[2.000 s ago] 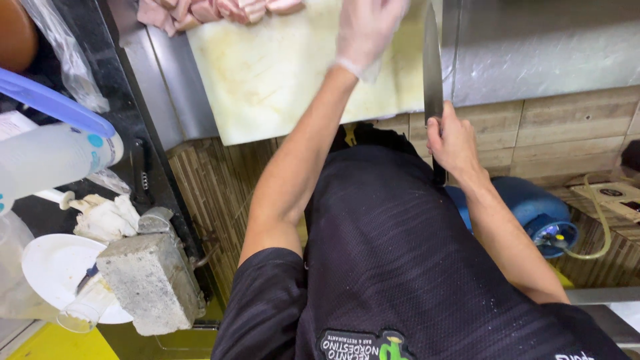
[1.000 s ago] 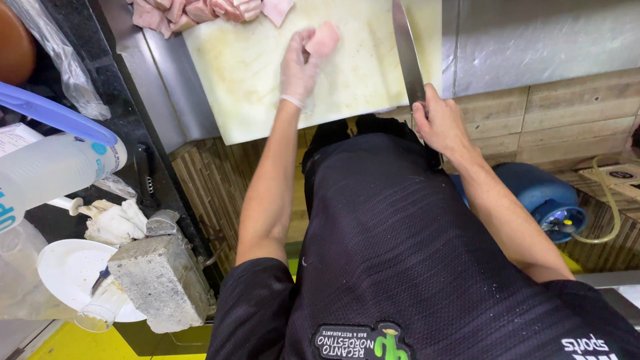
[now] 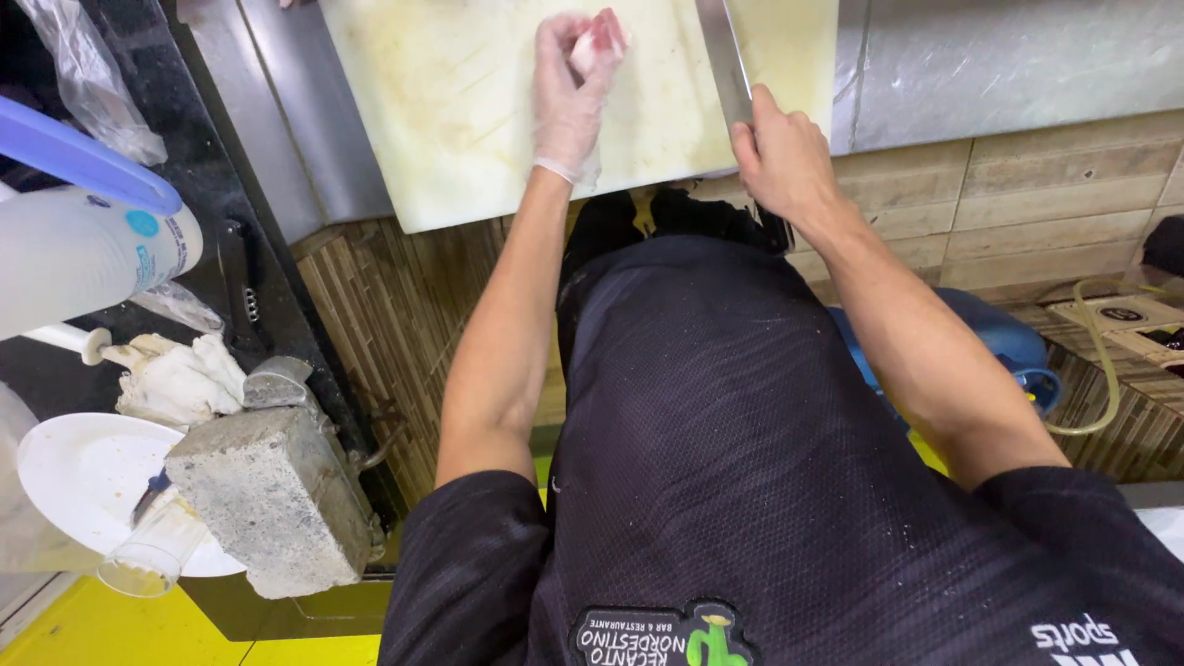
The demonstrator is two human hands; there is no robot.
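Observation:
My left hand (image 3: 569, 102), in a clear plastic glove, holds a small piece of raw pink meat (image 3: 599, 44) over the white cutting board (image 3: 444, 148). In my right hand (image 3: 786, 153), which is bare, is the handle of a large kitchen knife (image 3: 724, 55). Its blade points away from me over the right part of the board, apart from the meat. The knife's tip lies beyond the top edge of the view.
To the left, a dark counter holds a plastic bottle (image 3: 83, 250), a corkscrew (image 3: 242, 287), a crumpled cloth (image 3: 180, 379), a white plate (image 3: 65, 481), a glass (image 3: 153, 546) and a concrete block (image 3: 268, 490). Steel counter (image 3: 1008, 65) flanks the board. A blue gas cylinder (image 3: 990, 338) stands low at right.
The view has shifted, and the row of meat pieces at the top has left it. My left hand, empty-looking two seconds ago, holds meat. The knife has stayed in my right hand.

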